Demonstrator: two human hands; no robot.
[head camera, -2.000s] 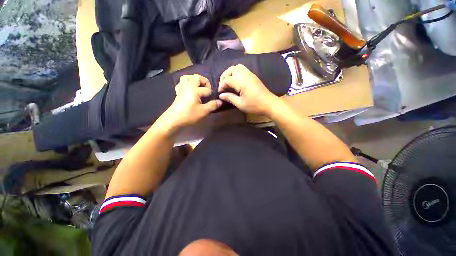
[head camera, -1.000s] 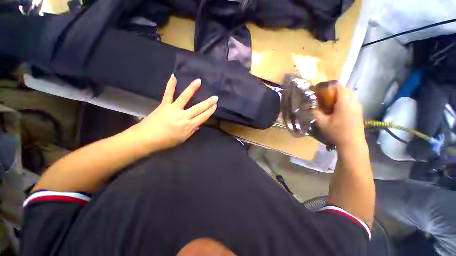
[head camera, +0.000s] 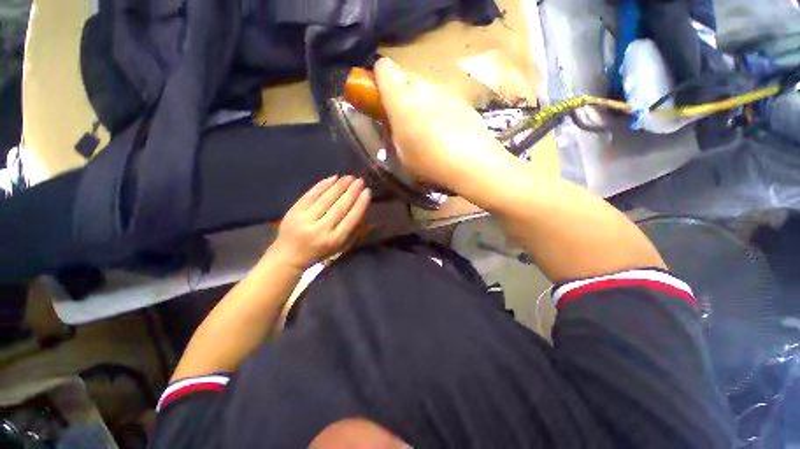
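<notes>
My right hand (head camera: 421, 123) grips the orange-brown handle of the steam iron (head camera: 361, 131). The iron's silver body is over the dark cloth near the right end of the long black padded board (head camera: 263, 167); the hand hides part of it. My left hand (head camera: 323, 219) lies with fingers together at the board's near edge, fingertips on the dark cloth just left of the iron. Dark garment (head camera: 162, 114) folds drape across the board at the left. I cannot tell the garment from the board under the iron.
Crumpled dark clothes (head camera: 289, 17) lie on the tan table surface (head camera: 447, 61) at the far side. A yellow-green hose (head camera: 570, 103) runs right from the iron over silvery sheeting (head camera: 632, 167). A floor fan (head camera: 702, 263) stands at the lower right.
The iron, held in my right hand, has moved left from the board's right end onto the cloth. My left hand's spread fingers have closed together and it sits at the near edge.
</notes>
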